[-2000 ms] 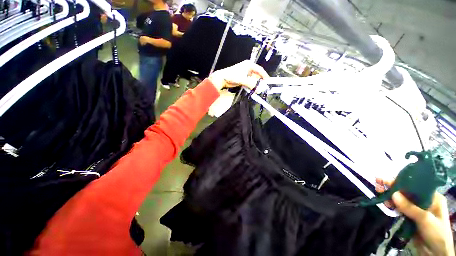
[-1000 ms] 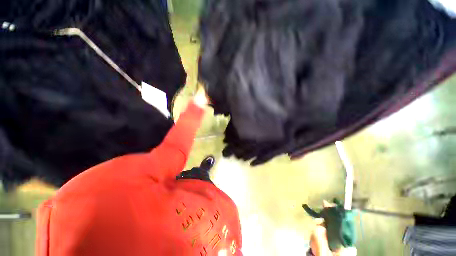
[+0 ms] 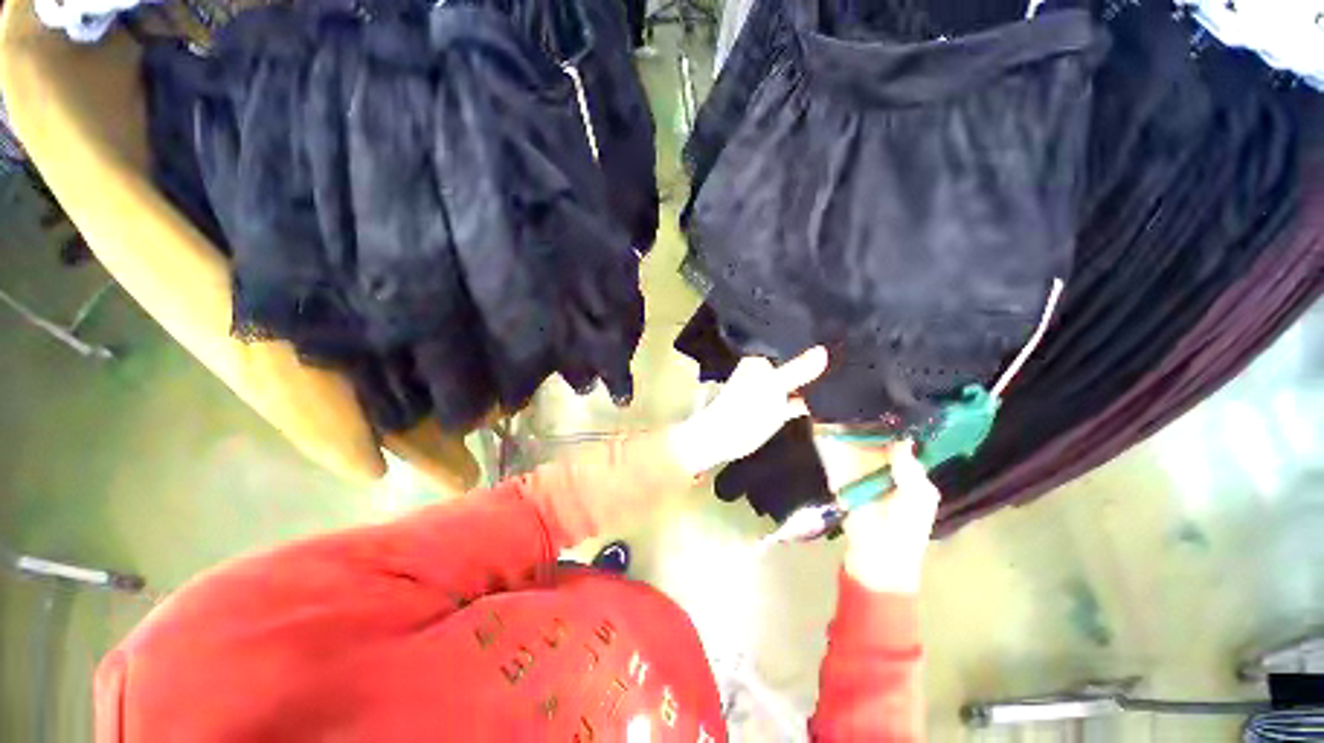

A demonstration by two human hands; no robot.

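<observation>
A black gathered skirt (image 3: 929, 189) hangs in the right-hand row, its waistband at the top and its lace hem low. My left hand (image 3: 748, 414) is at the hem's left part, a finger extended over the cloth; whether it pinches the hem is unclear. My right hand (image 3: 897, 508) is closed on a green air blow gun (image 3: 951, 436) just below the hem. The gun's thin nozzle points left toward my left hand. A pale tube (image 3: 1031, 341) rises from the gun's upper end, and a silver coupler (image 3: 807, 523) shows at its lower end.
Black skirts (image 3: 378, 189) hang in the left row, with mustard garments (image 3: 131, 218) behind them. Burgundy cloth (image 3: 1162, 392) edges the right row. Metal rack legs (image 3: 1045, 707) stand on the pale floor (image 3: 552, 421) at lower right. A black shoe (image 3: 613, 557) shows below my left forearm.
The view has dropped from the hangers to the skirts' hems. My left hand has moved from the hanger to the hem. My right hand has brought the green gun in beside it.
</observation>
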